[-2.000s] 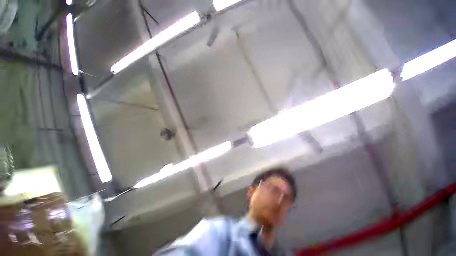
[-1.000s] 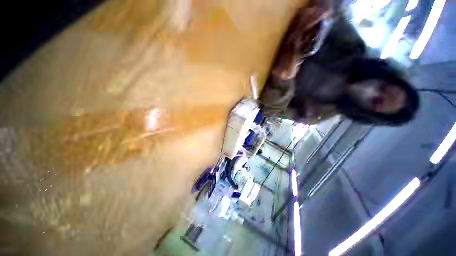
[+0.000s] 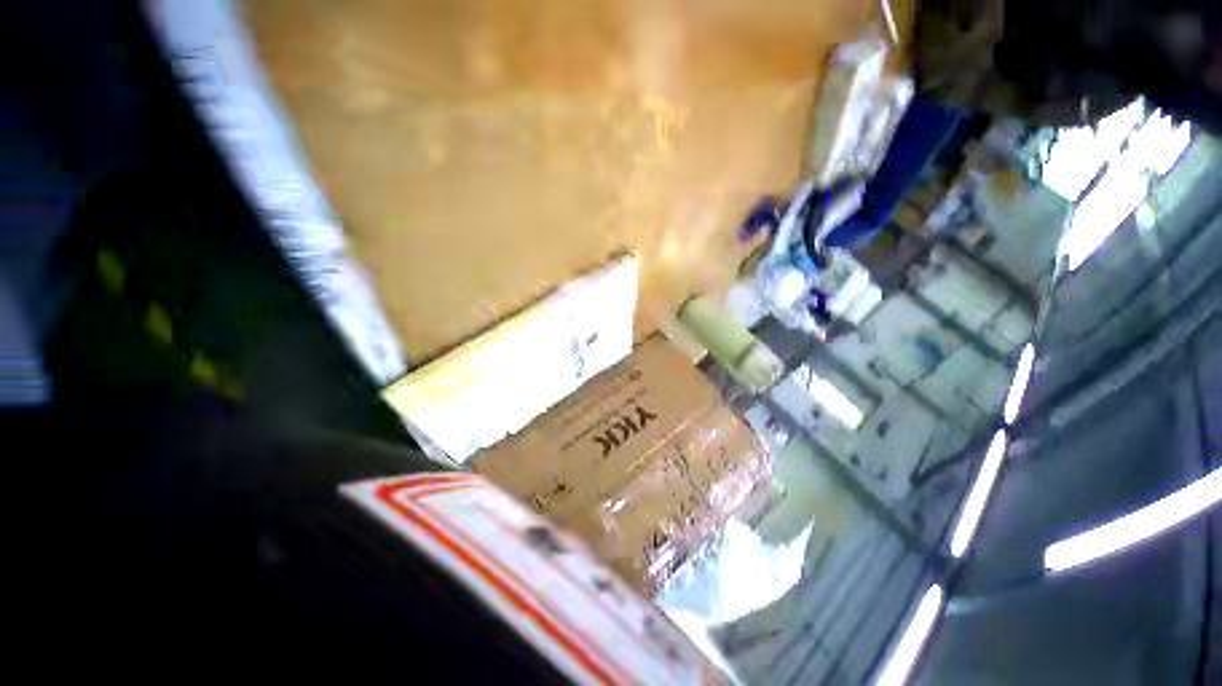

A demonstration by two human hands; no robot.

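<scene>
The view is tilted strongly and blurred. No hand of mine can be made out. A brown carton marked YKK (image 3: 637, 436), with shiny clear tape, stands at the lower middle. A white printed sheet (image 3: 570, 342) lies beside it at the edge of the tan tabletop (image 3: 523, 161). A white label or sheet with a red border (image 3: 516, 563) crosses the bottom, against a large dark shape that fills the lower left. What the dark shape is, I cannot tell.
A pale roll (image 3: 728, 343) is beyond the carton. Crumpled white plastic (image 3: 737, 576) is below it. A person's dark clothing (image 3: 1039, 54) shows at the top right, with blue and white items (image 3: 818, 261) nearby. Strip lights (image 3: 980, 492) run down the right.
The camera has swung from the ceiling across the tabletop. The YKK carton, white sheet and red-bordered label have come into view; the person is now mostly cut off at the top right.
</scene>
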